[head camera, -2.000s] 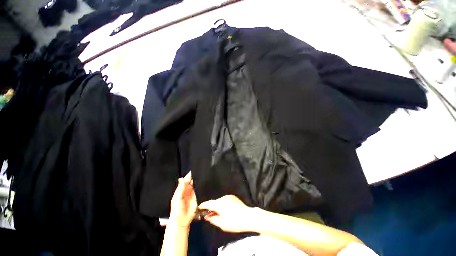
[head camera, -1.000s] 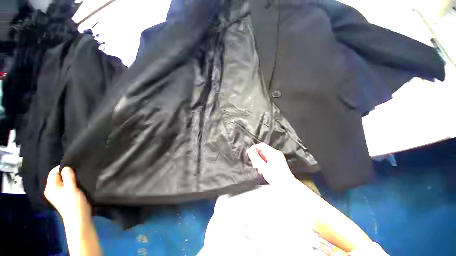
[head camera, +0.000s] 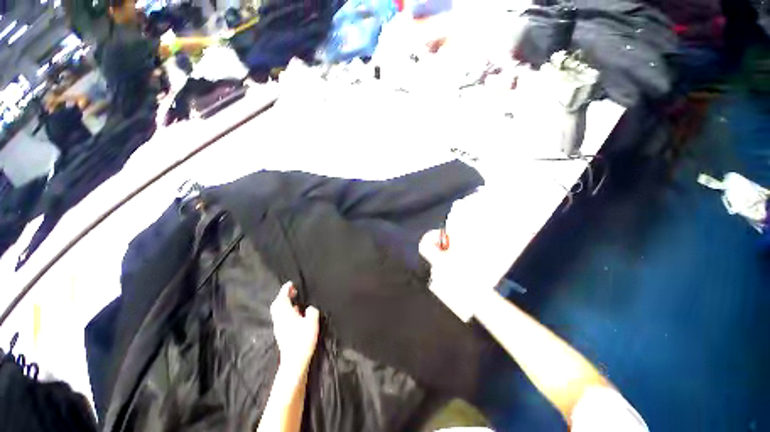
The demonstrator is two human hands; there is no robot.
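A black suit jacket (head camera: 355,278) lies open on the white table, its shiny dark lining (head camera: 228,329) showing. My left hand (head camera: 295,333) pinches the jacket's front edge near the middle, with a small dark round spot, perhaps a button, at the fingertips. My right hand (head camera: 447,266) is closed at the jacket's right side, near the sleeve. A small red-orange part of the thread snips (head camera: 443,240) shows in it; the blades cannot be made out. The right hand is washed out by glare. The hanger hook (head camera: 190,196) shows at the collar.
The white table (head camera: 523,211) has its edge at right, above a blue floor (head camera: 642,321). A pale spray gun or bottle (head camera: 576,110) with a cord stands near that edge. Dark garments (head camera: 604,46) are piled behind. More hooks and black garments (head camera: 38,405) are lower left. A person (head camera: 127,63) is upper left.
The view has swung right and up. My left hand has let go of the lower corner and is now at the front edge. My right hand has moved from the lining to the jacket's right side.
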